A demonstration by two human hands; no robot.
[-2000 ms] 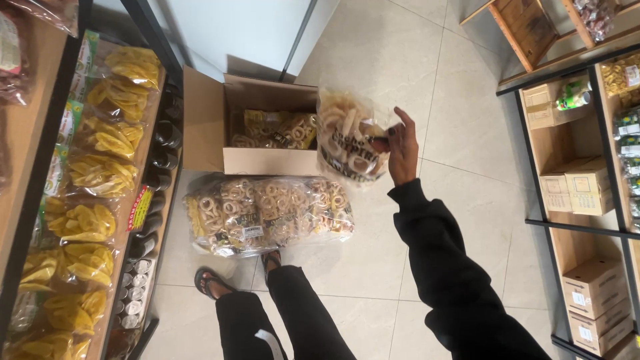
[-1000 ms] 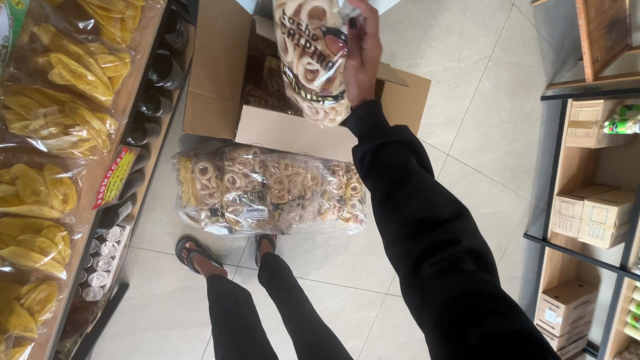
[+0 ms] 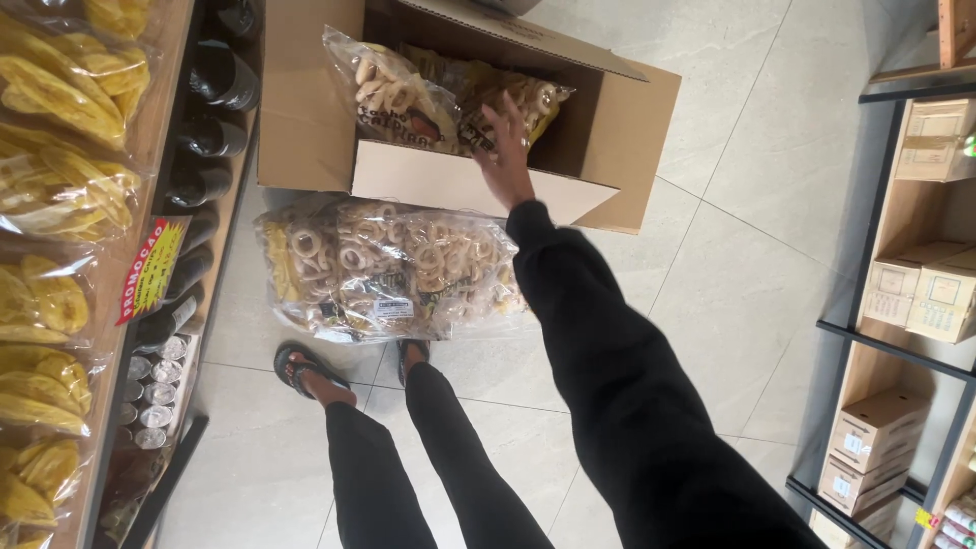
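My right hand [image 3: 506, 156], in a black sleeve, reaches over the near flap of an open cardboard box [image 3: 480, 179]. Its fingers are spread over a clear bag of ring-shaped snacks [image 3: 537, 95] inside; whether they touch it is not clear. Another clear bag of pale snack rings [image 3: 393, 103] leans at the box's left end, its top above the rim. In front of the box, a large clear plastic pack of bagged snack rings [image 3: 389, 267] lies on the floor. My left hand is out of view.
At left, a wooden shelf holds bags of yellow chips [image 3: 57, 183], with dark bottles [image 3: 194, 183] and small jars [image 3: 160, 393] below. A shelf [image 3: 854, 366] with cardboard cartons [image 3: 884, 431] stands at right. My sandalled feet [image 3: 305, 374] are beside the large pack on the tiled floor.
The bag of snack rings that my right hand held above the box now rests in its left end, let go. My hand is now over the other bag inside.
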